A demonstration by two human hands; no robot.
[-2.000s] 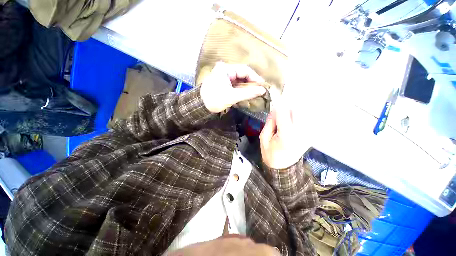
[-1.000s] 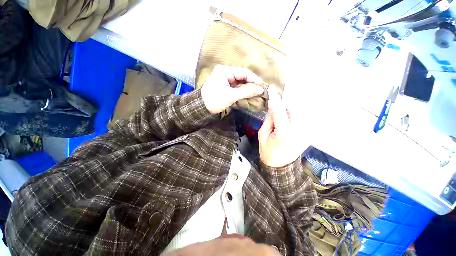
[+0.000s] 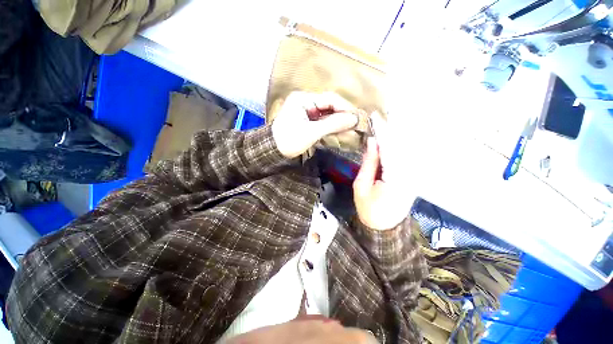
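Observation:
A tan ribbed pocket piece [image 3: 316, 67] lies on the white table at its front edge, a pale zipper strip [image 3: 329, 41] along its upper side. My left hand [image 3: 306, 124] grips the lower edge of the piece, with fingertips pinched on a small fold of cloth. My right hand [image 3: 380, 181] is just right of it, its fingertips at the same small fold; glare washes out part of this hand, and I cannot tell how firmly it holds.
Thread snips [image 3: 515, 157] and a black phone-like rectangle [image 3: 562, 107] lie on the table [image 3: 464, 175] at the right, by the sewing machine [image 3: 597, 74]. Tan cloth [image 3: 111, 20] is heaped upper left. Blue bins [image 3: 531, 302] with cloth pieces [image 3: 464, 282] stand below.
The fingertips of my right hand have shifted slightly and more of the small fold shows between the hands. The pocket piece has moved very slightly.

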